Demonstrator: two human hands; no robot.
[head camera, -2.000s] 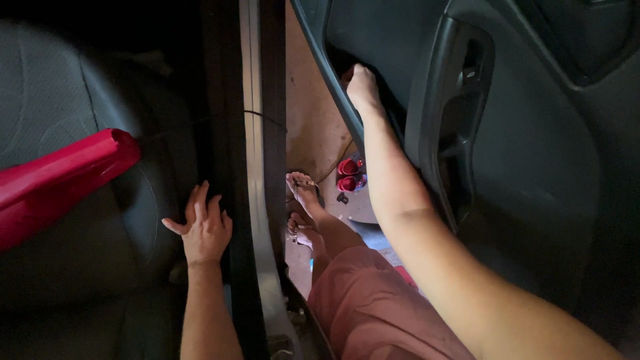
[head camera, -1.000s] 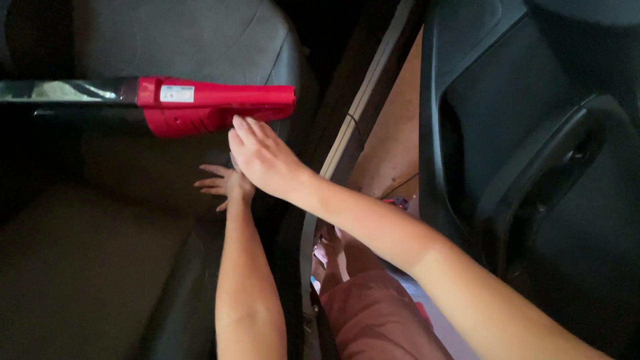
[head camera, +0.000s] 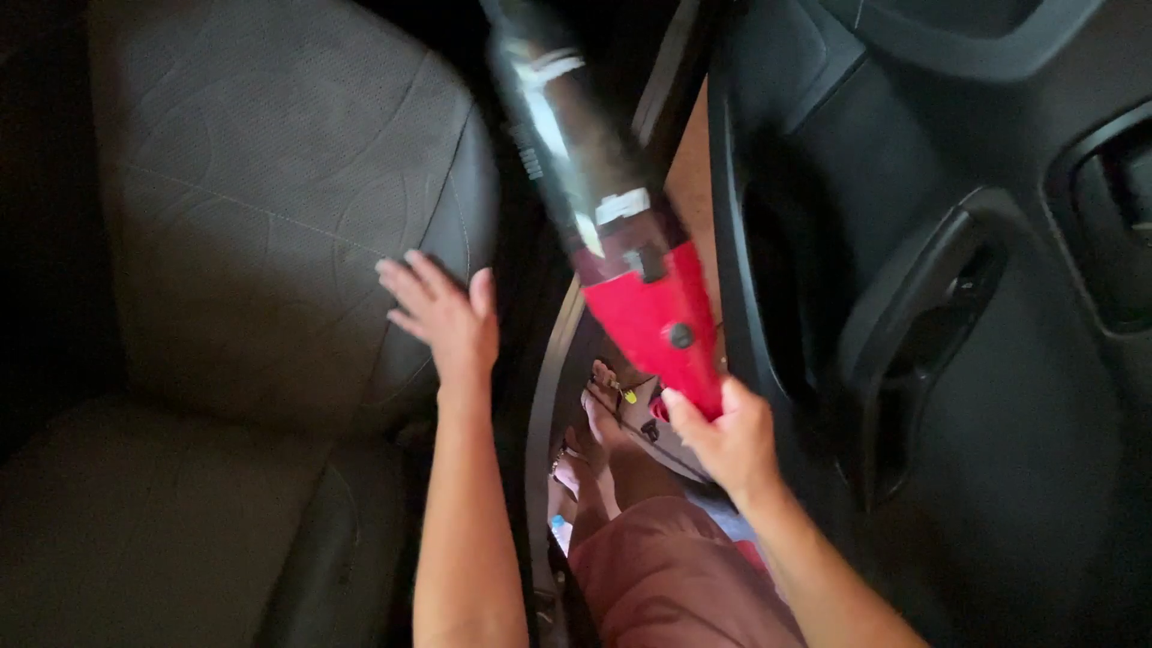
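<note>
My right hand grips the handle end of a red handheld vacuum cleaner with a clear dust canister. The vacuum slants up and to the left through the door opening, its far end cut off by the top edge of the view and blurred. On the left, my left hand is spread at the side of a grey fabric car seat backrest; whether it presses on the seat cannot be told. Nothing is in that hand.
An open car door with a pull handle stands on the right. The door sill runs between seat and door. Below are my feet in sandals, a plastic bottle and small things on the ground.
One second ago the vacuum lay level across the seat with my right hand at it; now it is held slanting in the door opening. My left hand has risen along the seat.
</note>
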